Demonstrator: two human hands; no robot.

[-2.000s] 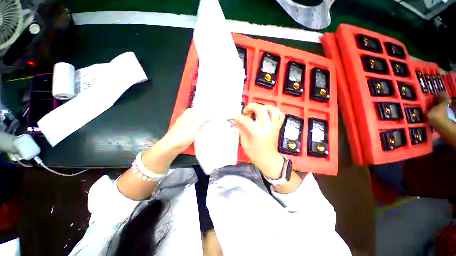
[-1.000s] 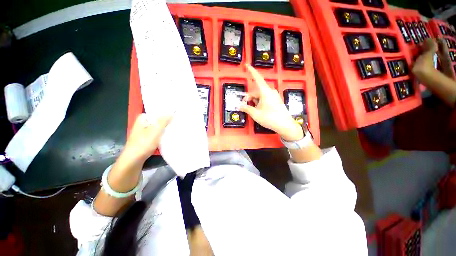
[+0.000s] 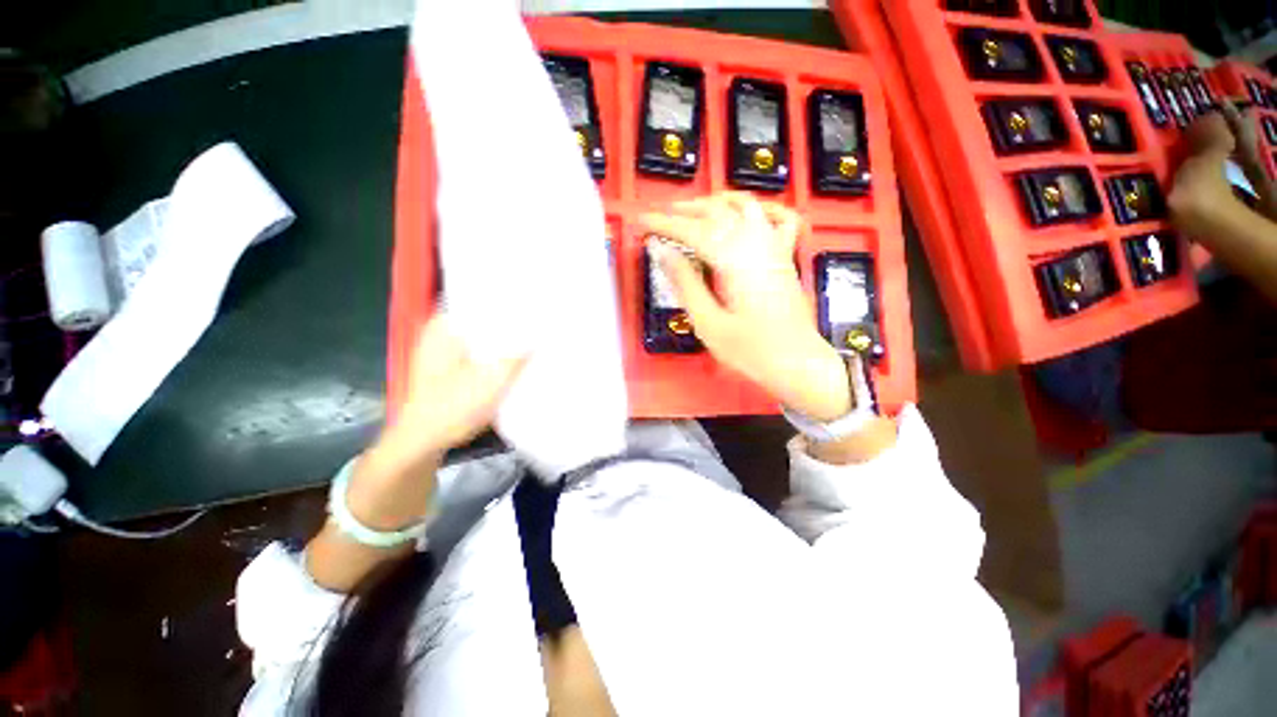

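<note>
The red foam tray (image 3: 885, 210) lies in front of me with black units in its pockets. A long white label strip (image 3: 525, 210) hangs across the tray's left part, down to my lap. My left hand (image 3: 455, 385) holds the strip's left edge near its lower end. My right hand (image 3: 749, 287) is over the front row, its fingers on or just above a black unit (image 3: 672, 297) with a white panel. The hand partly covers that unit and the pocket beside it. Whether a small label is under the fingers cannot be seen.
At left lie a label roll (image 3: 74, 275) with a long tail and a white adapter (image 3: 28, 483) with cable. Stacked red trays (image 3: 931, 182) of black units stand at right. Another person's hand (image 3: 1207, 179) works by trays farther right. More red trays (image 3: 1120, 670) show low right.
Since two seconds ago my right hand has left the strip and moved right to the front-row unit. Over the last second its fingers have flattened over it. The view has shifted.
</note>
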